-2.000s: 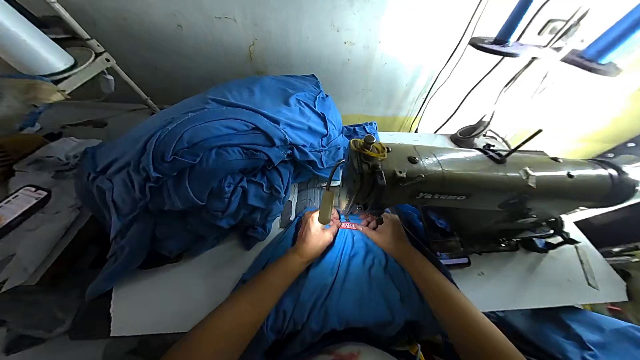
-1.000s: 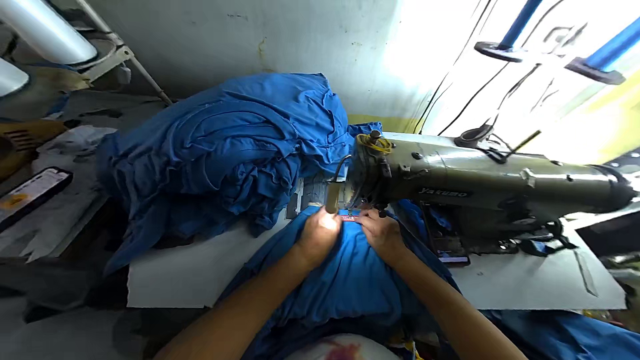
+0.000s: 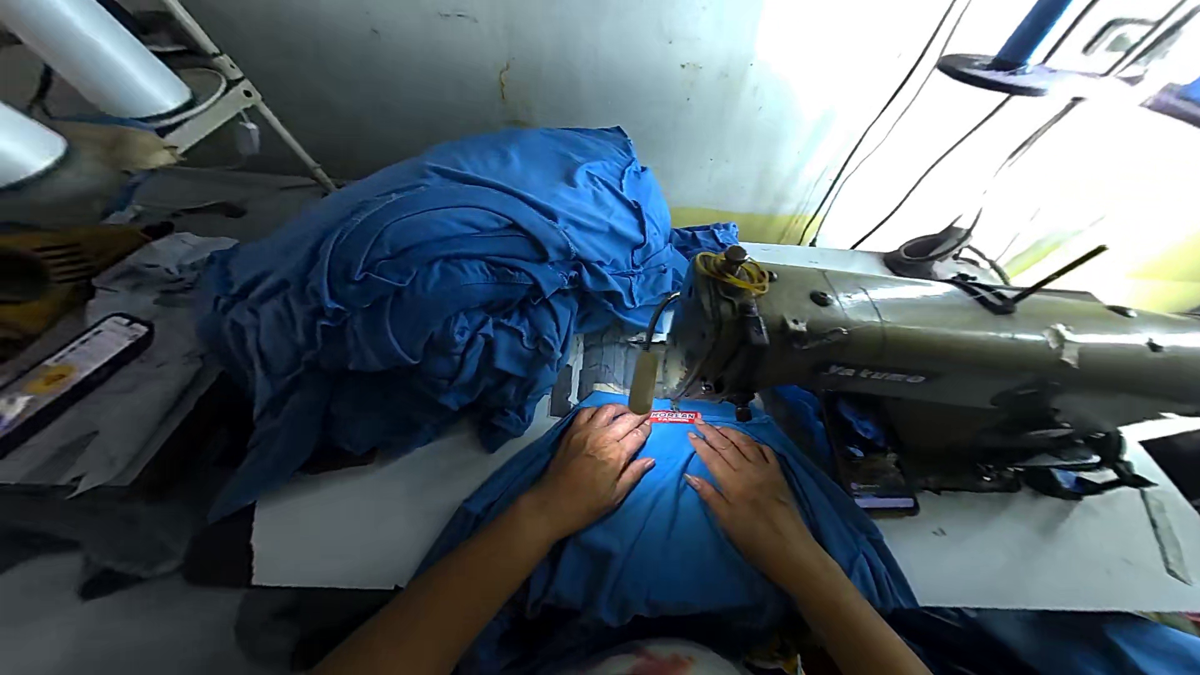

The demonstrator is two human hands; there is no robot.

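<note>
A blue knit garment (image 3: 656,544) lies over the front of the sewing table, its upper edge under the head of an olive-green Yakumo sewing machine (image 3: 900,337). A small red label (image 3: 675,417) with white writing lies on the garment near that edge. My left hand (image 3: 592,464) rests flat on the cloth left of the label, its fingertips beside the label's left end and a flat metal piece (image 3: 643,380) that hangs from the machine. My right hand (image 3: 745,487) presses the cloth at the label's lower right, fingers slightly spread. The needle is not clearly visible.
A large heap of blue garments (image 3: 450,253) sits on the table's left and back. Farther left are a phone (image 3: 70,380) on papers and white thread cones (image 3: 103,56). Another phone (image 3: 877,478) lies under the machine arm. The white tabletop (image 3: 328,525) ends near me.
My fingers, earlier bunched close around the label at the machine, now lie flatter on the cloth, and the right hand has moved off the label. The label shows more fully.
</note>
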